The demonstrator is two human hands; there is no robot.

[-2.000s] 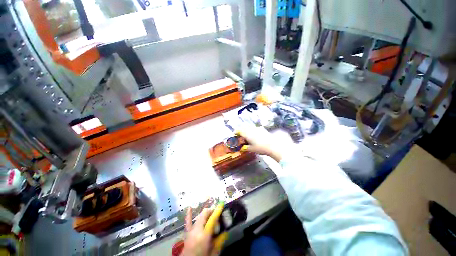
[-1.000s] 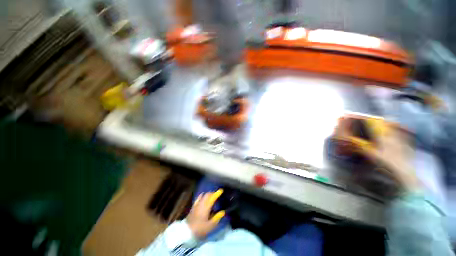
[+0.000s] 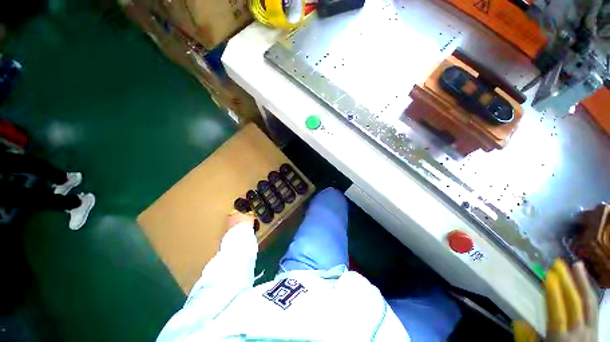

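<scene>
Several black plastic housings point(image 3: 272, 194) lie in a row on the cardboard sheet point(image 3: 194, 194), low beside my left knee. My left hand point(image 3: 242, 219) is at the near end of this row, its fingers on a black housing that it partly hides. Another black housing point(image 3: 476, 95) lies in the orange-brown left fixture point(image 3: 498, 137) on the metal plate. My right hand point(image 3: 568, 302), with yellow finger cots, is at the lower right edge, fingers extended and nothing visible in them. The right fixture point(image 3: 594, 242) above it is cut off and blurred.
The white table edge point(image 3: 394, 200) bears a green button point(image 3: 313, 122) and a red button point(image 3: 460, 241). Yellow tape point(image 3: 275, 12) lies at the table corner. The machine head point(image 3: 575, 53) is beyond the left fixture. A person's white shoes point(image 3: 81, 211) stand on the green floor.
The view has swung left and down. My left hand has moved from my lap to the row on the cardboard. My right hand has come away from the right fixture towards the table's front edge.
</scene>
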